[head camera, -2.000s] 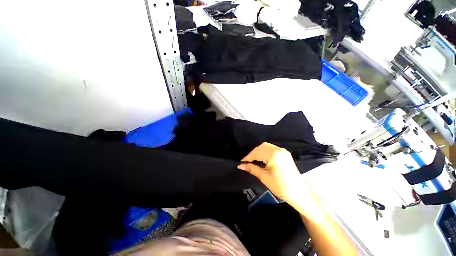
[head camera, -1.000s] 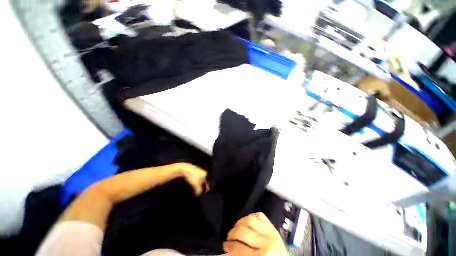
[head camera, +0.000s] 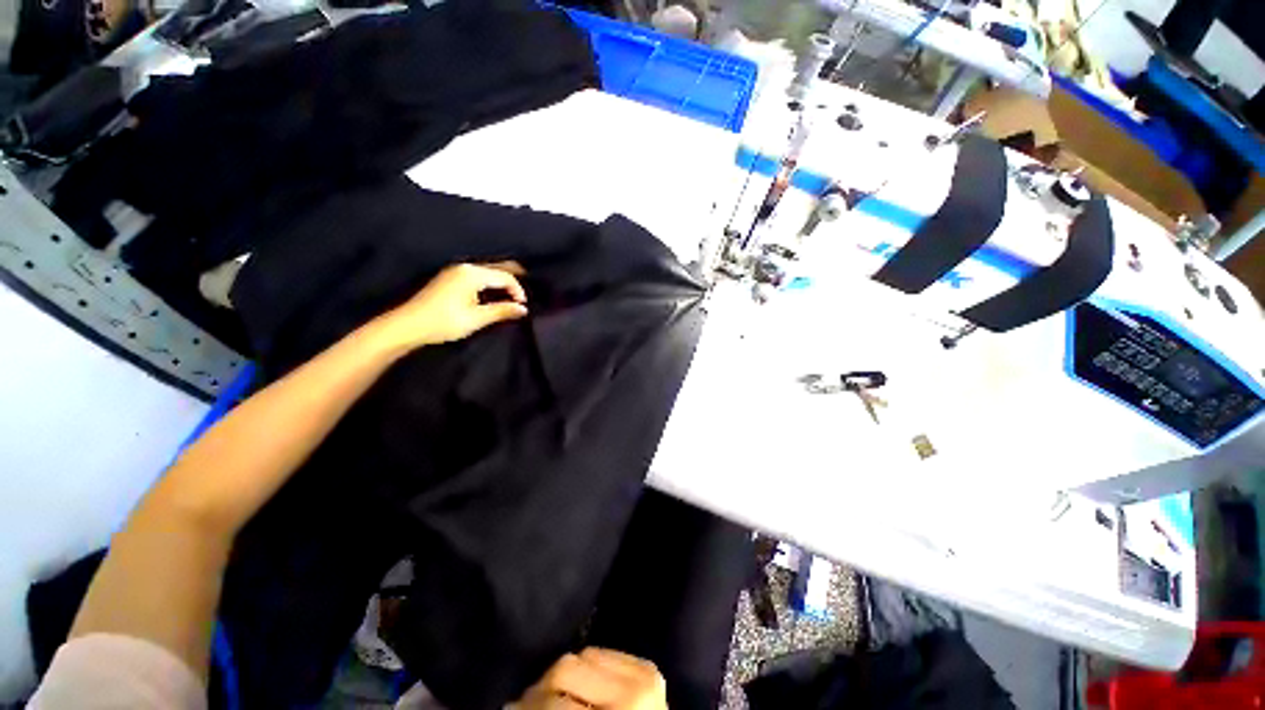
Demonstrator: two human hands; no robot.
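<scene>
A black garment piece (head camera: 513,416) is spread over the white machine table (head camera: 777,472) and hangs down over the front edge. Its right corner reaches the presser foot and needle area (head camera: 731,264), with creases fanning out from there. My left hand (head camera: 479,301) lies on the cloth left of the needle, fingers bent, pinching a fold of it. My right hand (head camera: 594,682) is low at the bottom edge, partly cut off, with curled fingers against the hanging cloth; its fingertips are hidden. The sewing machine head (head camera: 902,194) stands at the right.
Open thread snips (head camera: 849,384) and a small brown tab (head camera: 925,447) lie on the table. Black strips (head camera: 960,215) drape over the machine head. A control panel (head camera: 1163,368) is at right, a dark garment heap (head camera: 347,104) and blue crate (head camera: 666,72) behind, a perforated post (head camera: 111,284) left.
The garment has moved up and right to the needle and is spread wider. My left hand has moved up onto the cloth on the table. My right hand has moved lower. The camera view has shifted.
</scene>
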